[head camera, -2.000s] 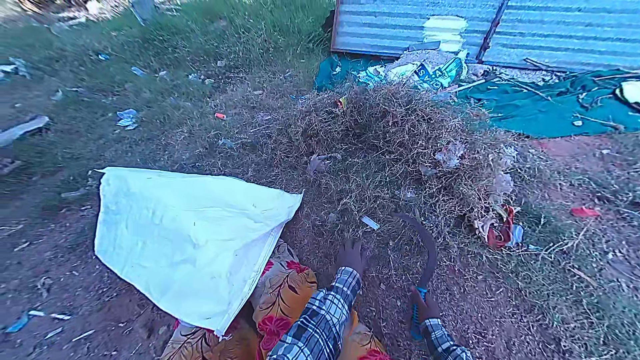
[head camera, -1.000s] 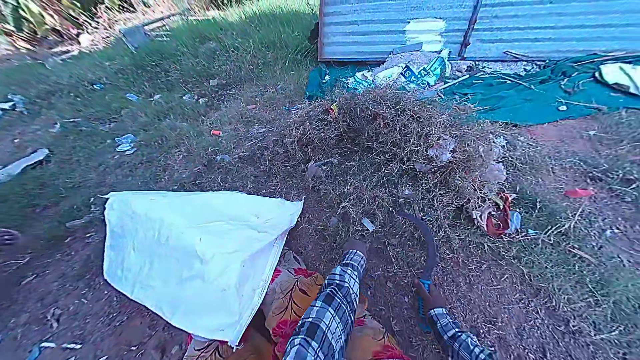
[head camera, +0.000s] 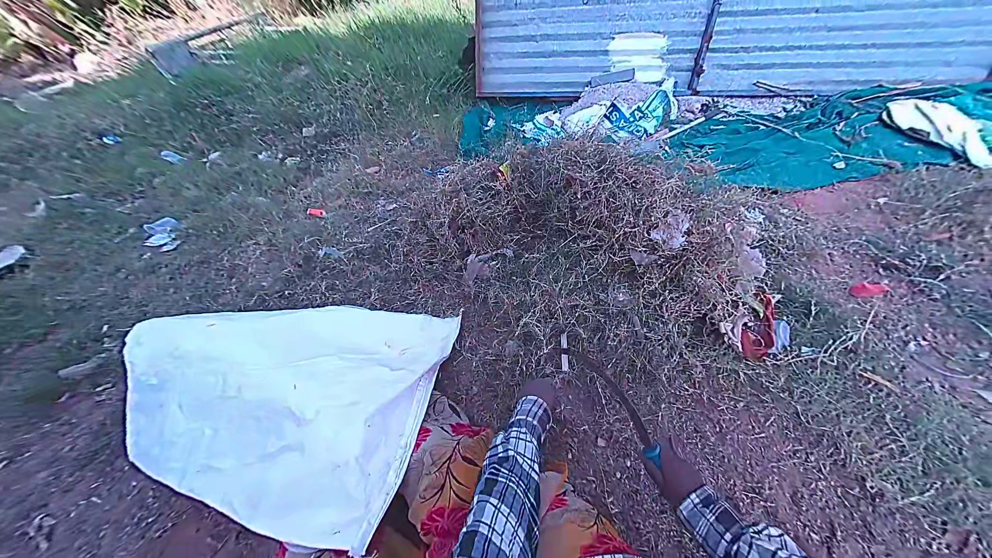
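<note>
My right hand (head camera: 673, 469) is closed round the blue handle of a sickle (head camera: 620, 395), whose dark curved blade reaches up and left over the grass. Low on the ground, my left hand (head camera: 539, 390) is at the near edge of the dry grass, left of the blade's tip; its fingers are too dark and hidden to read. Just above it lies a small white strip (head camera: 564, 353). Beyond both hands spreads a heap of dry grass (head camera: 573, 194) with bits of plastic in it. A white woven sack (head camera: 279, 418) lies flat at the left, beside my patterned clothing.
A corrugated metal sheet wall (head camera: 558, 54) stands at the back. Green netting (head camera: 806, 147) lies before it with sticks and a pale cloth (head camera: 938, 128). Red and clear plastic litter (head camera: 758, 329) sits at the heap's right edge, and a red scrap (head camera: 869, 290) farther right.
My right hand has moved the sickle nearer my left hand, and its blade now slants more to the left. The sack and the heap look unchanged.
</note>
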